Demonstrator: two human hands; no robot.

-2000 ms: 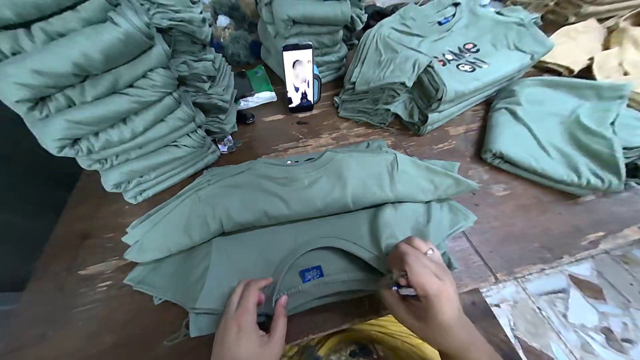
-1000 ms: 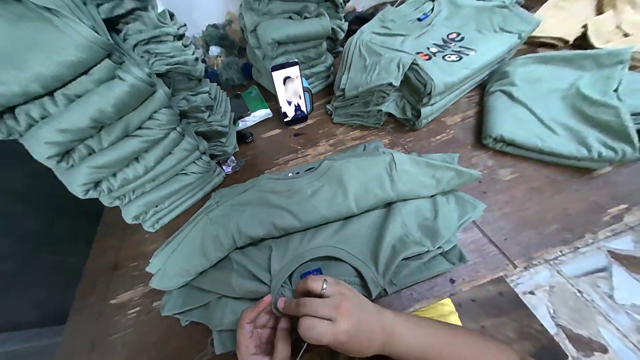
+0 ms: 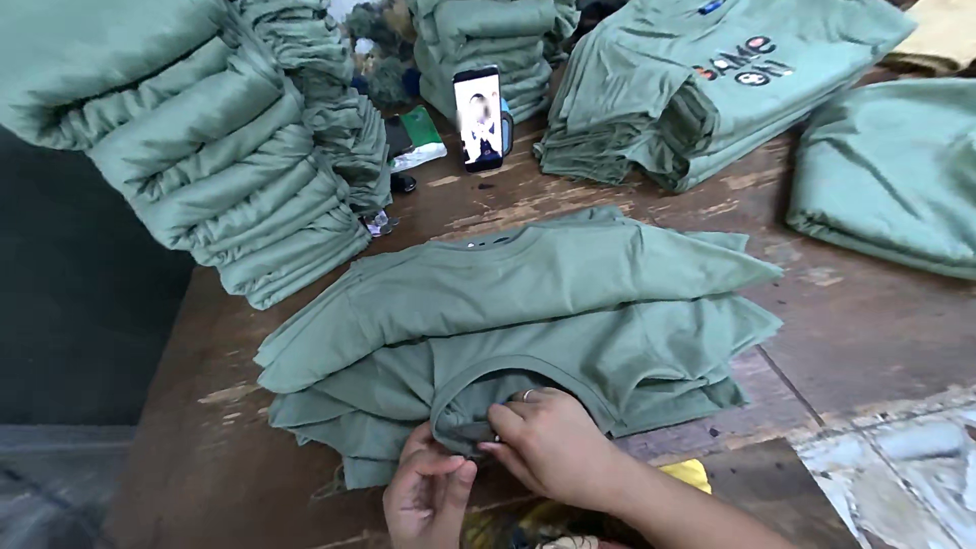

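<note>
A green T-shirt [image 3: 534,343] lies with its round neckline toward me, on top of other green shirts on the wooden table. My left hand [image 3: 427,488] pinches the edge of the collar at its lower left. My right hand [image 3: 549,442], with a ring on one finger, is at the neck opening, closed around a small tool that is mostly hidden; only a bit of it shows by the fingertips. Just behind lies a second layer of folded green shirts [image 3: 488,290].
A tall stack of folded green garments [image 3: 221,160] stands at the left. Farther back are a propped smartphone [image 3: 479,118], a green packet [image 3: 418,137] and a pile of printed shirts [image 3: 732,99]. Folded green cloth [image 3: 892,175] lies right, and yellow material [image 3: 688,474] is near my right forearm.
My right hand was at the collar's right side two seconds ago, then moved left beside my left hand. It is now a little right of it, inside the neck opening.
</note>
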